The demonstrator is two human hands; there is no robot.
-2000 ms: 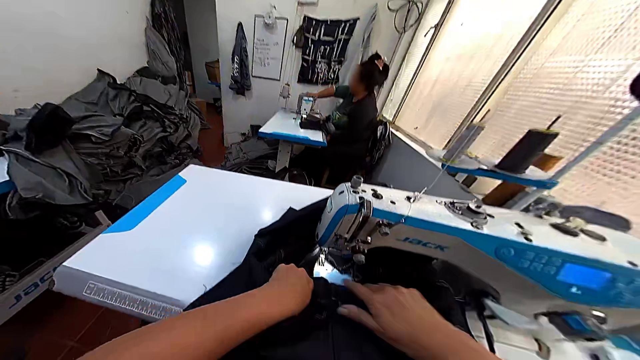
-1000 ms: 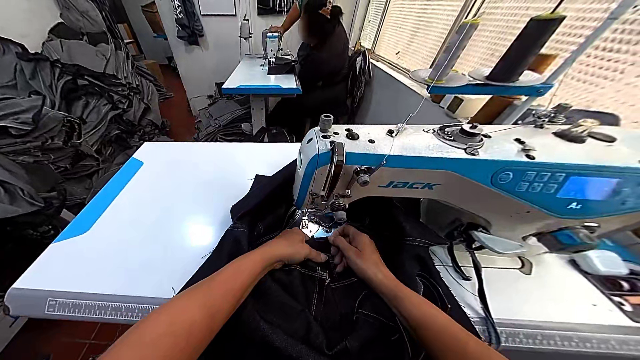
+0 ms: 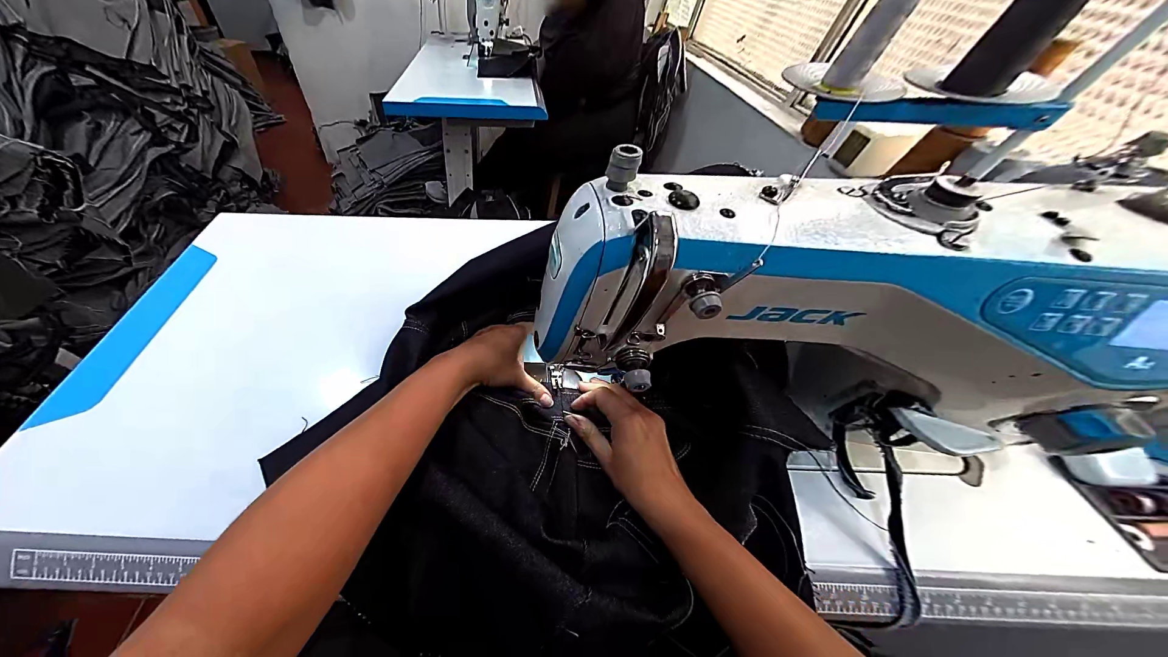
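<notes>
A dark denim garment [image 3: 511,511] with light topstitching lies over the front of the table and under the head of a Jack sewing machine [image 3: 785,274]. Its presser foot [image 3: 558,374] rests at a seam, lit by the machine's lamp. Just left of the foot, my left hand [image 3: 502,360] presses on the cloth, thumb pointing at the seam. My right hand [image 3: 625,433] pinches the cloth just right of and below the foot, thumb and forefinger close together. The needle tip cannot be made out.
A white table [image 3: 301,365] with a printed ruler edge carries the machine. Thread cones [image 3: 1013,46] stand behind it. Dark strips [image 3: 894,511] hang at the right. Beyond are piled garments [image 3: 109,182], another sewing table [image 3: 447,87] and a seated person [image 3: 593,82].
The view has shifted down toward the machine. My right hand, spread flat on the cloth two seconds ago, has drawn its fingers together beside the presser foot.
</notes>
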